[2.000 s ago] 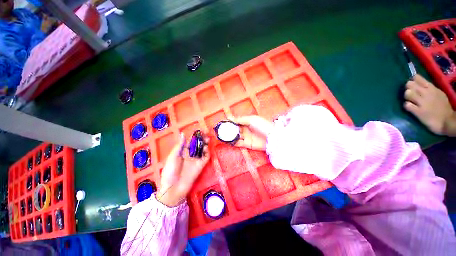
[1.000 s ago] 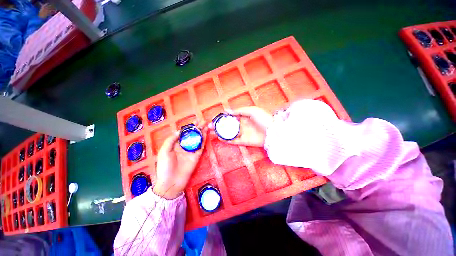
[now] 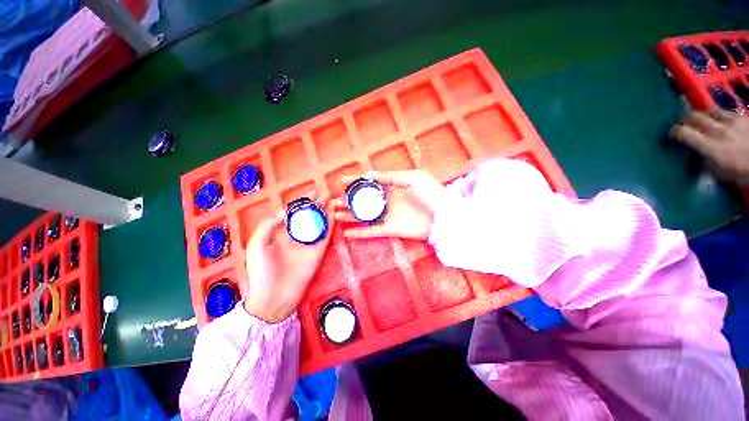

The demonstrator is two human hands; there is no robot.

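My left hand (image 3: pixel 283 259) holds a round smartwatch (image 3: pixel 307 223), its screen lit white with a blue edge, facing up. My right hand (image 3: pixel 402 207) holds a second smartwatch (image 3: pixel 366 201) with a white lit screen, close beside the first. Both are above the red-orange foam tray (image 3: pixel 460 298). Several blue-lit watches (image 3: pixel 213 243) sit in pockets at the tray's left side. A white-lit watch (image 3: pixel 337 321) sits in a pocket near the front edge. Many other pockets are empty. The hands cover some pockets.
Two dark watches (image 3: pixel 278 87) lie apart on the green bench behind the tray. Filled trays stand at left (image 3: pixel 92 329) and right (image 3: pixel 675 51). Another person's hand (image 3: pixel 716 141) is at the right. A metal post (image 3: pixel 74 197) and a small white round-headed item (image 3: pixel 110 304) are at left.
The watch in my left hand has turned from edge-on to face-up, and its screen went from blue to mostly white. The scene shifted slightly left. The other person's hand left and came back.
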